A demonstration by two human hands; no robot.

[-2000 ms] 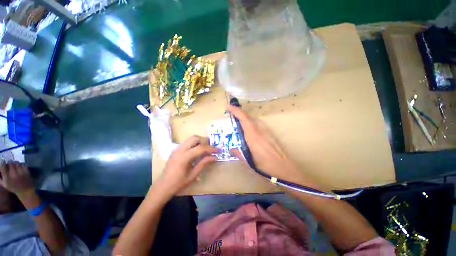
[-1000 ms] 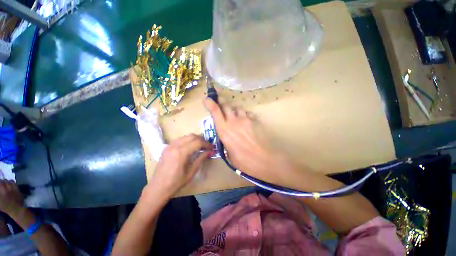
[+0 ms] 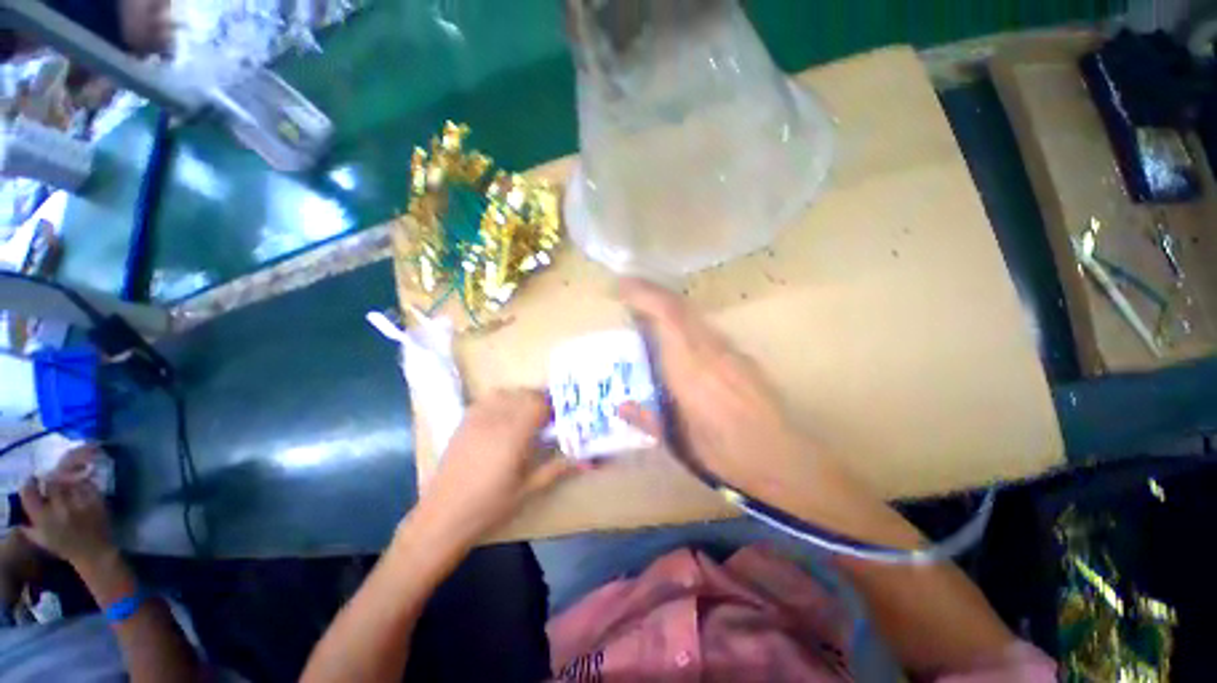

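Note:
A white, square socket housing (image 3: pixel 602 391) with small dark and blue parts inside faces up above the cardboard mat. My left hand (image 3: pixel 505 447) holds its left and lower edge. My right hand (image 3: pixel 707 387) is at its right edge, fingers on its lower right side. The dark soldering iron (image 3: pixel 663 416) lies along my right palm, mostly hidden by the hand; its tip cannot be made out. Its cable (image 3: pixel 841 543) runs over my right forearm. A white cord in a cloudy bag (image 3: pixel 430 378) lies left of the housing.
Gold contact strips with green wires (image 3: pixel 483 227) lie at the mat's (image 3: pixel 908 334) top left. A clear fume hood (image 3: pixel 701 160) stands over the mat's back. A side tray (image 3: pixel 1128 334) holds tools at right. Another person's hand (image 3: pixel 67 514) is at far left.
The housing, tilted a second ago, now faces the camera more fully and looks closer. The iron's front end no longer shows beyond my right hand. A pale object has appeared over the conveyor at upper left.

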